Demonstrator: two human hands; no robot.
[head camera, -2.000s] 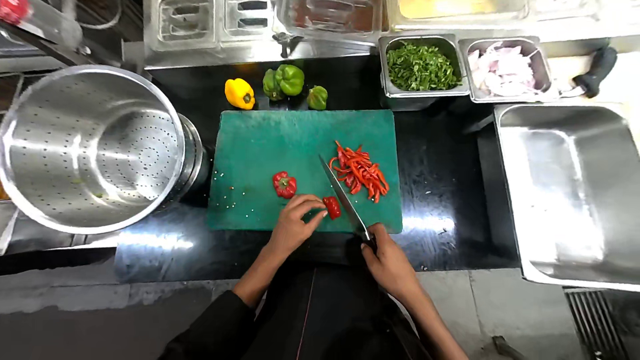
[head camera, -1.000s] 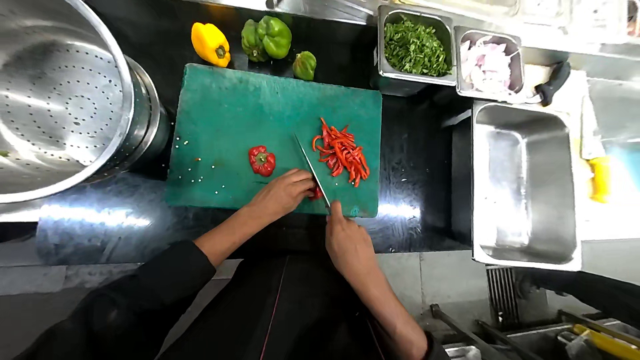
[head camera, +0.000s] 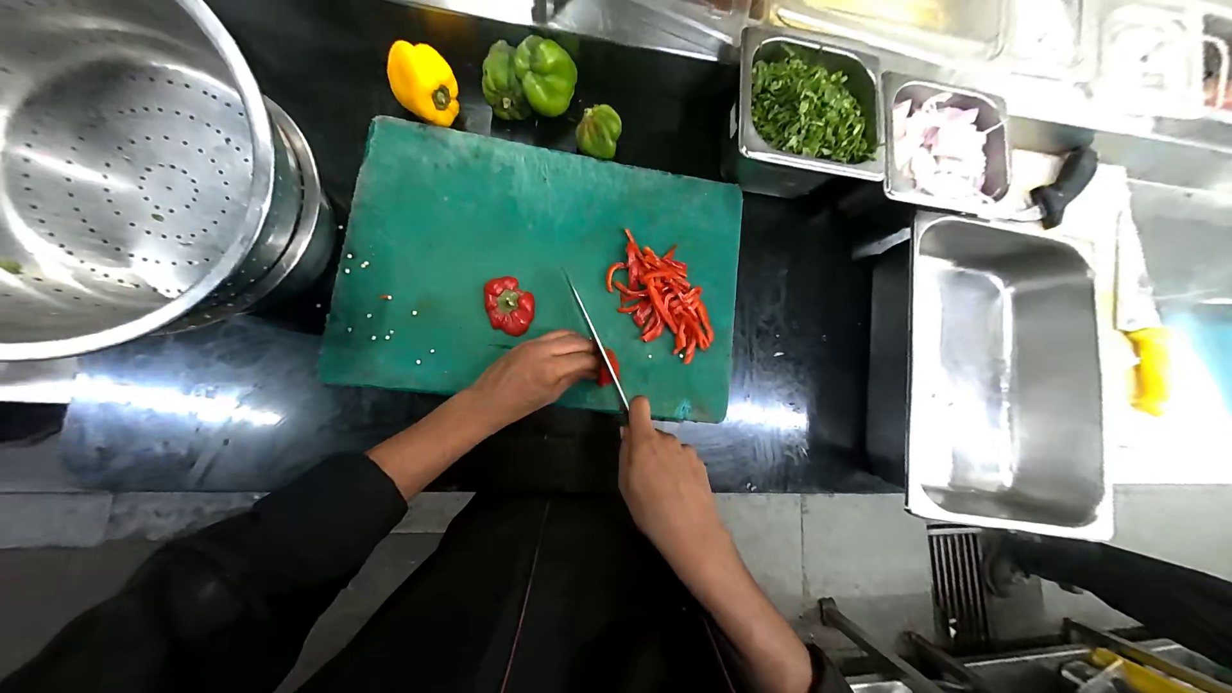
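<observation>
Near the front edge of a green cutting board (head camera: 462, 212), my left hand (head camera: 541, 373) presses a small piece of red bell pepper (head camera: 608, 369), its fingertips close beside the blade. My right hand (head camera: 664, 472) grips a kitchen knife (head camera: 599, 342), whose blade lies across that piece and points away to the upper left. The knife's handle is mostly hidden in the fist. A red pepper top with its stem (head camera: 508, 306) lies left of the blade. Cut red pepper strips (head camera: 664, 298) are heaped to the right. White seeds dot the board's left part.
Beyond the board lie a yellow pepper (head camera: 422, 82) and green peppers (head camera: 546, 75). A steel colander (head camera: 255, 183) stands left. Pans of chopped greens (head camera: 811, 106) and cut onion (head camera: 943, 149) stand back right, near a black-handled tool (head camera: 1066, 188). A deep steel pan (head camera: 1006, 375) is at right.
Two seconds ago, my left hand was on the red piece with the blade to its right; now the blade lies on the piece. The view has shifted and turned.
</observation>
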